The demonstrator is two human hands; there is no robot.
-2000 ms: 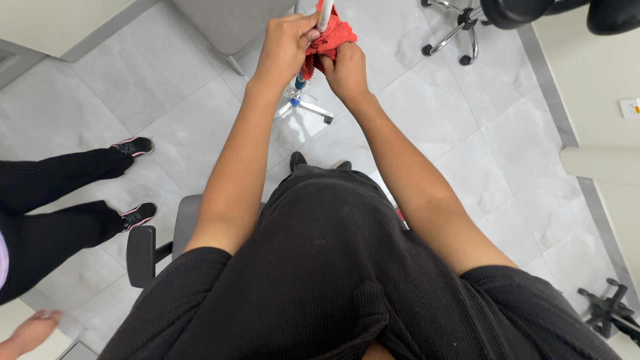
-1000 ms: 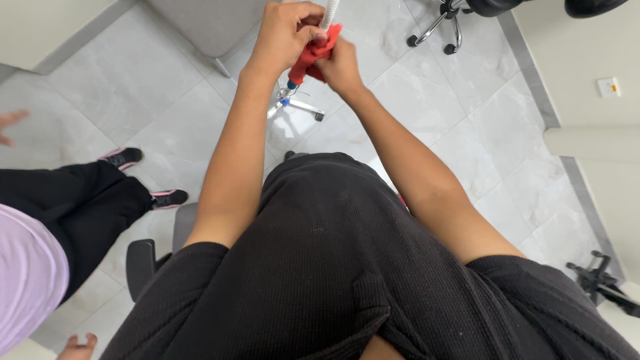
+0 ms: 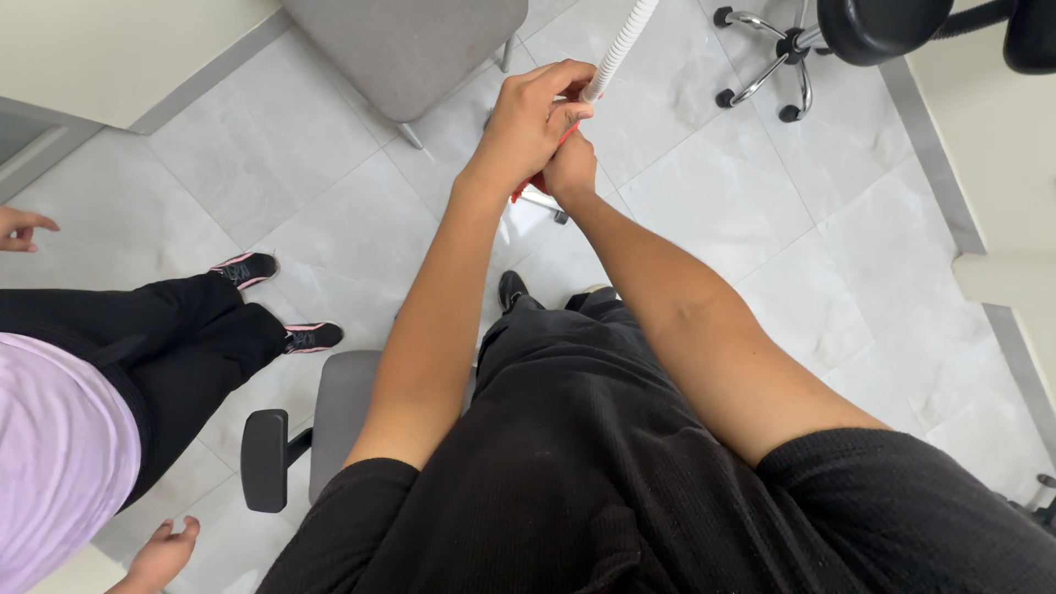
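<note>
My left hand (image 3: 540, 115) has its thumb and fingers closed around the lower end of a white corrugated hose (image 3: 623, 48), which runs up out of view. Just below it, my right hand (image 3: 571, 167) is closed on a red cloth (image 3: 528, 186). Only small bits of the cloth show between and under my hands. Part of a stand with a caster (image 3: 560, 217) shows on the floor beneath; the rest of it is hidden by my hands.
A grey chair seat (image 3: 404, 41) is beyond my left hand. A black stool with a chrome wheeled base (image 3: 794, 45) is at the upper right. To the left stands a person in black trousers (image 3: 190, 338). A grey armchair (image 3: 342, 412) is beside me.
The red cloth, spread wide around the white hose two seconds ago, is now mostly covered by my hands. The person at the left has come further into view.
</note>
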